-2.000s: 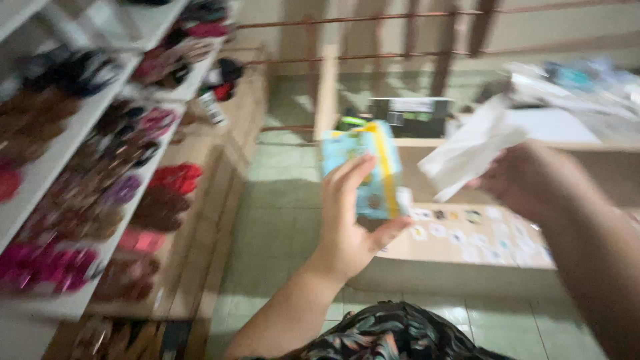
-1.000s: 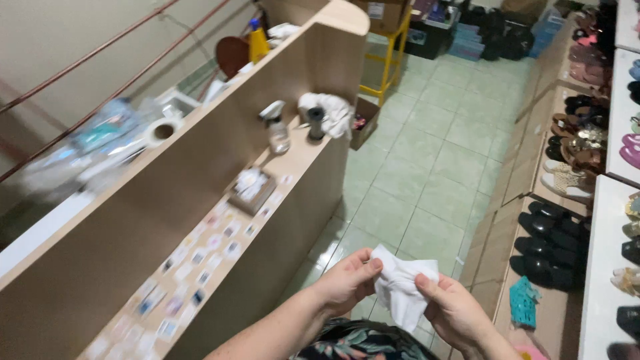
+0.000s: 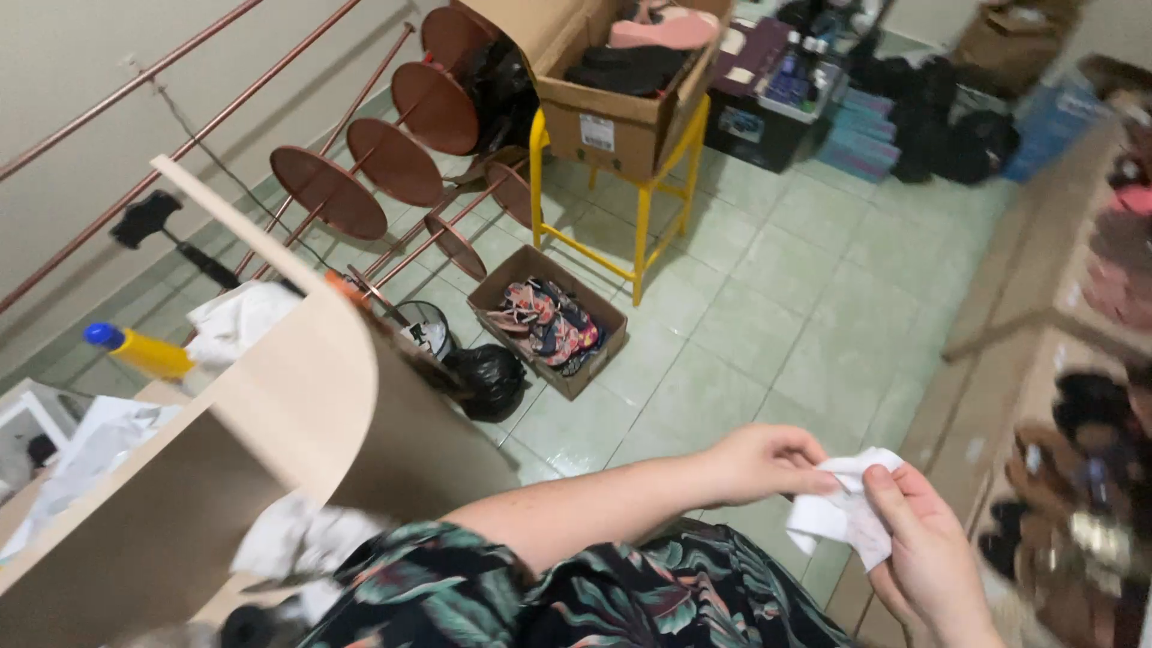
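Observation:
A crumpled white cloth or wipe (image 3: pixel 841 508) is held between my two hands, low and right of the middle of the head view. My left hand (image 3: pixel 765 463) pinches its upper left part between thumb and fingers. My right hand (image 3: pixel 927 535) grips its right side, with the thumb on top. The cloth's lower end hangs loose over the tiled floor. Below the hands is the dark leaf-patterned garment (image 3: pixel 558 594) that I wear.
At left stands a wooden counter (image 3: pixel 306 387) with a yellow bottle (image 3: pixel 148 351) and white cloths. Ahead are a floor box of floral footwear (image 3: pixel 576 382), a yellow stool (image 3: pixel 643 234) bearing a cardboard box (image 3: pixel 594 117), and a black bag (image 3: pixel 490 378). Shoes (image 3: pixel 1093 504) line the right side.
The view has swung strongly. Two seconds ago my left hand held a blue and yellow packet and my right a white cloth; since one second ago both hands hold the white cloth.

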